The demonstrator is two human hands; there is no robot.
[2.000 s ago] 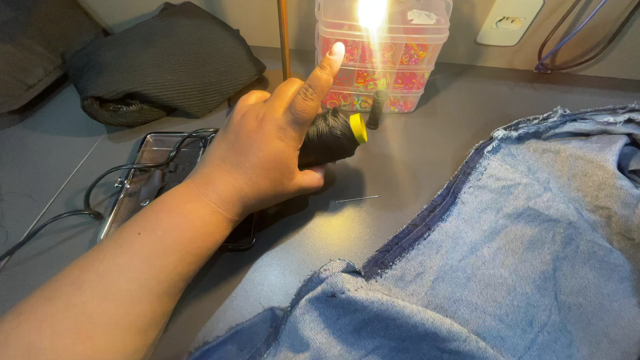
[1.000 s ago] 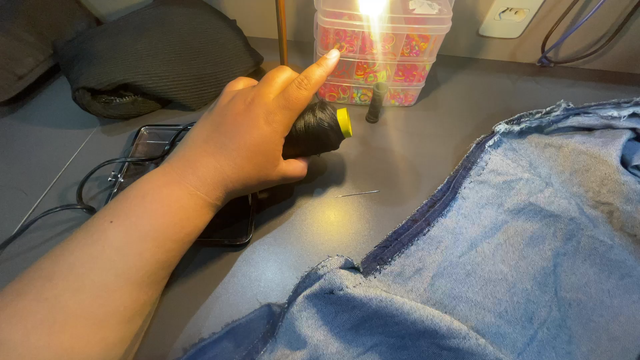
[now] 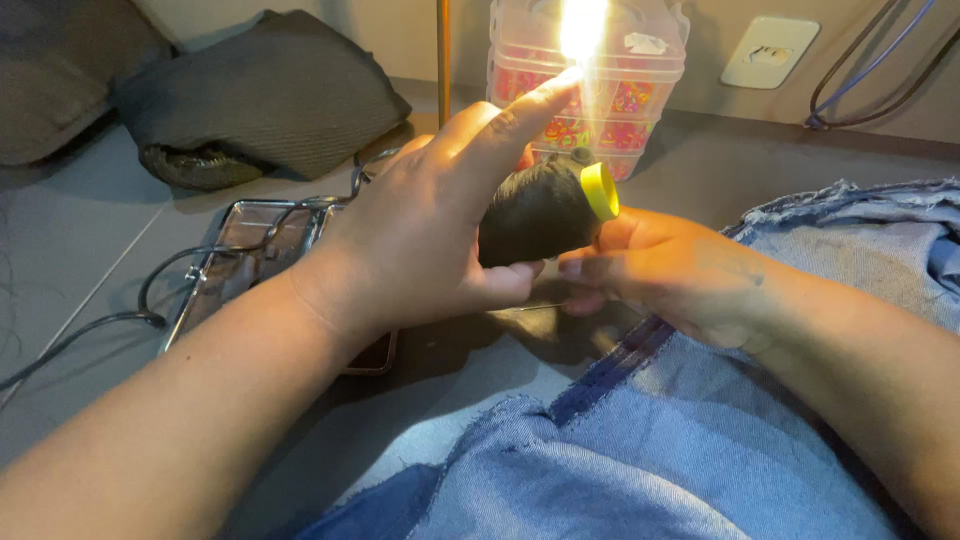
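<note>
My left hand [image 3: 427, 217] grips a spool of black thread [image 3: 536, 214] with a yellow rim at its right end; the index finger points up past it. At the spool's right end is my right hand [image 3: 660, 262], its fingertips bent close beneath the yellow rim; whether they pinch thread is too small to tell. A sewing needle [image 3: 538, 307] shows between the two hands, near the right fingertips; I cannot tell if it is held. Blue denim fabric [image 3: 660, 442] with a frayed edge and a dark seam lies below and under my right forearm.
Stacked clear plastic boxes [image 3: 630, 82] with colourful small pieces stand at the back, behind a bright light and a thin upright rod [image 3: 443, 67]. An open clear case [image 3: 262, 232] with a black cable [image 3: 154, 281] across it lies left. Dark ribbed fabric [image 3: 262, 97] sits behind; a wall socket [image 3: 771, 52] is at right.
My right hand has come into view and reached the spool's yellow end. My left hand keeps hold of the spool. The needle lay apart from any hand on the table before.
</note>
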